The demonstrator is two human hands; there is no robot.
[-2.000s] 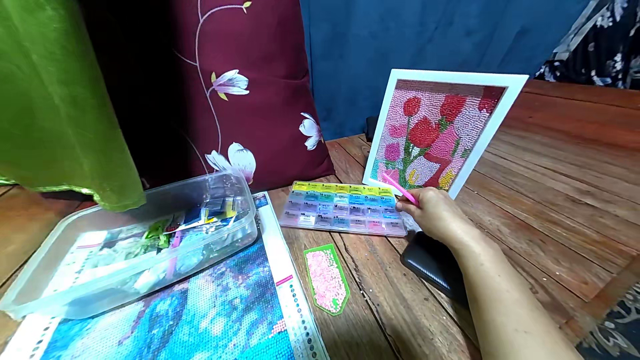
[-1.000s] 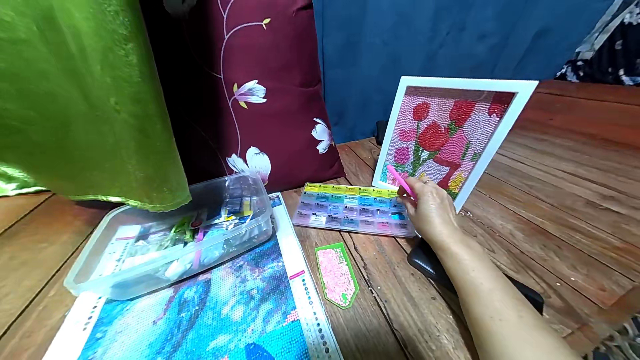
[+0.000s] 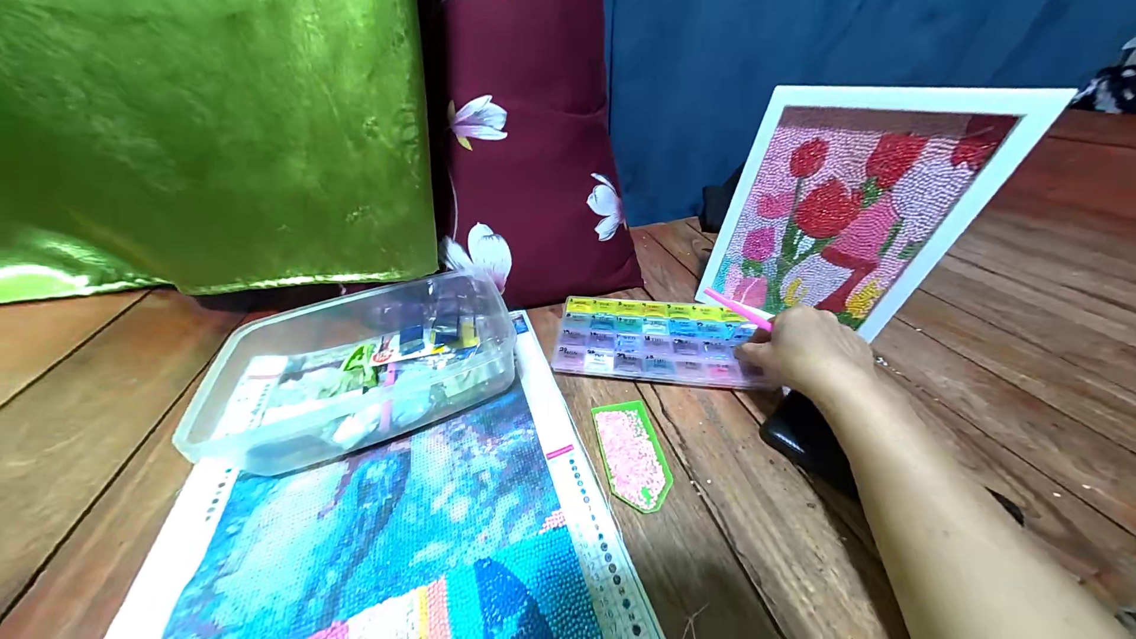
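My right hand (image 3: pixel 812 348) holds a pink pen-like applicator (image 3: pixel 738 308), its tip pointing left across the lower edge of a white-framed tulip diamond painting (image 3: pixel 825 213). Beneath the fingers lies the right end of a bead organizer (image 3: pixel 652 342) with rows of labelled compartments, the back row yellow. Nearer to me, a green-edged tray (image 3: pixel 633 454) holds many pale pink beads. A large, mostly blue diamond painting canvas (image 3: pixel 426 524) lies at the lower left. My left hand is not in view.
A clear plastic bin (image 3: pixel 355 373) with packets stands on the canvas. A black object (image 3: pixel 812 439) lies partly under my right forearm. Behind are a shiny green cloth (image 3: pixel 213 142), a maroon floral cushion (image 3: pixel 541 160) and blue fabric (image 3: pixel 834 44). The floor (image 3: pixel 728 497) is wooden planks.
The view has shifted, bringing more of the green cloth into sight. My right hand stays near the organizer and the framed picture, with the pink applicator held throughout.
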